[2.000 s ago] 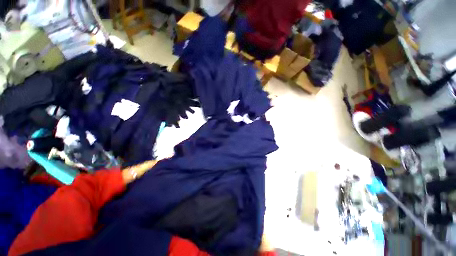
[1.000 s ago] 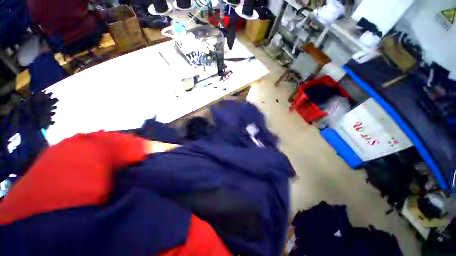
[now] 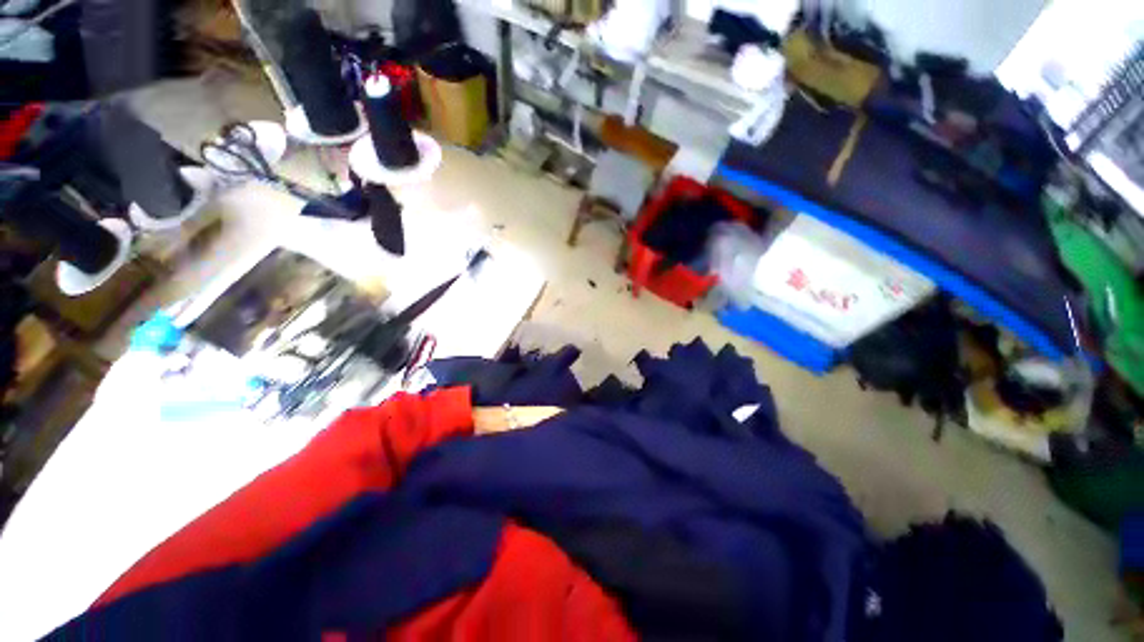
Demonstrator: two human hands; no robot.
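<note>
A large bundle of navy garment pieces (image 3: 677, 489) lies across both arms in front of me, above the floor beside the table. My left hand (image 3: 519, 418) shows only as a strip of wrist below a red sleeve at the bundle's upper left edge. It clasps the bundle, with the fingers hidden in the fabric. My right hand is hidden; a red sleeve, seemingly the right one, shows at the bottom centre under the bundle.
White machine table (image 3: 100, 464) at left, with a blurred machine (image 3: 314, 339), thread cones (image 3: 391, 132) and scissors (image 3: 238, 151). Red crate (image 3: 684, 238) on the floor ahead. Blue-edged dark table (image 3: 928, 188) and white box (image 3: 834, 282) at right. Dark fabric heap (image 3: 966, 583) at lower right.
The view has swung right, away from the heaped side of the table, and the machine now lies close at left. The navy bundle stays in my arms.
</note>
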